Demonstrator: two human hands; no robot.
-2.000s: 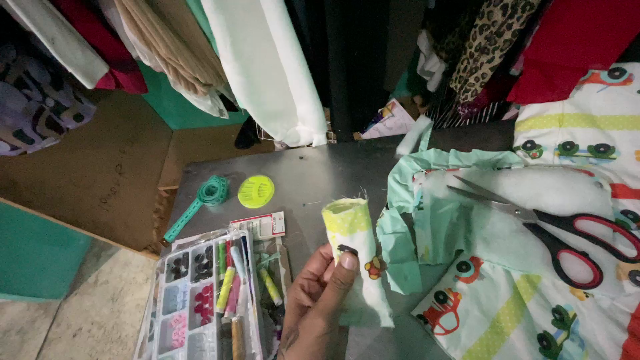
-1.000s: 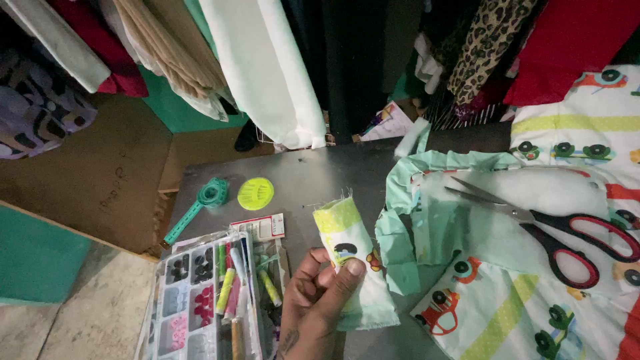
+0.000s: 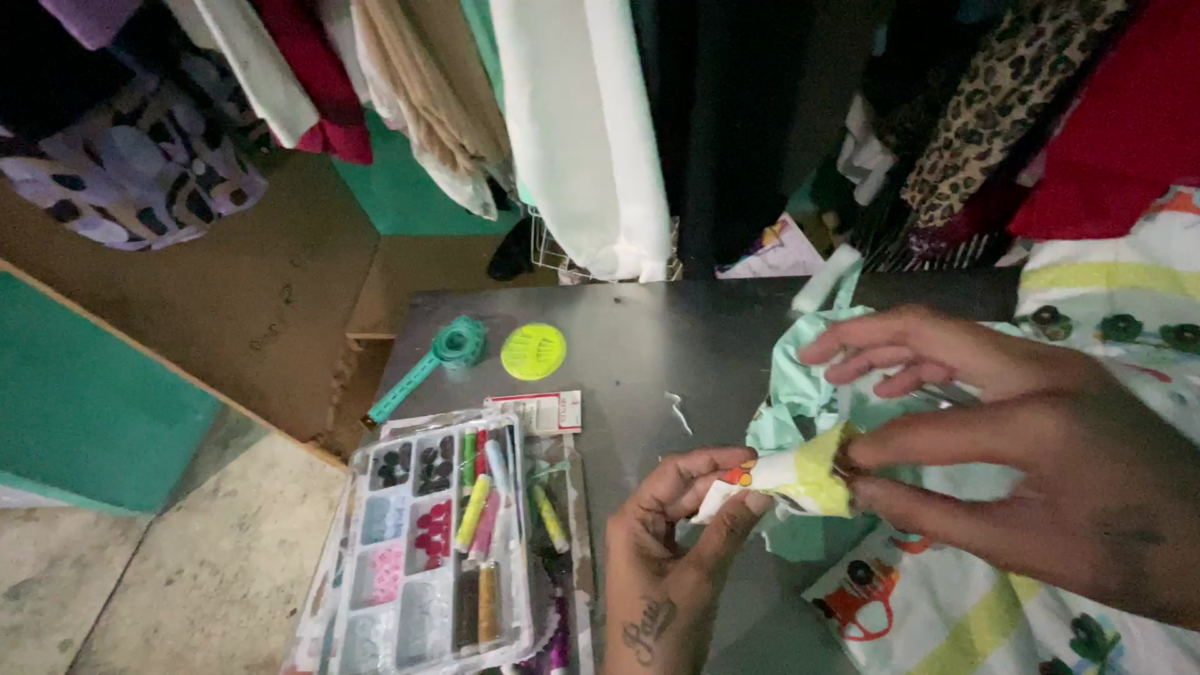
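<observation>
A small tube of printed fabric [image 3: 797,473], white with a yellow-green end, lies sideways between my hands. My left hand [image 3: 689,525] pinches its left end between thumb and fingers. At the yellow-green end, the thumb and index finger of my right hand [image 3: 975,441] grip the opening's edge, the other fingers spread above. Behind the right hand lies mint-green ruffled fabric [image 3: 797,375]. The scissors are mostly hidden under that hand, with only a bit of metal [image 3: 947,396] showing. Vehicle-print fabric [image 3: 975,609] spreads out at the right.
On the dark table [image 3: 619,347] lie a teal tape measure [image 3: 457,343], a round yellow-green disc [image 3: 533,352], a scrap of thread [image 3: 679,411] and a compartment box [image 3: 403,562] of buttons and thread spools. Hanging clothes [image 3: 586,131] line the back.
My right hand has come into view from the right and taken hold of the tube's yellow-green end. The tube has turned from upright to sideways. A white scrap of thread now shows on the table.
</observation>
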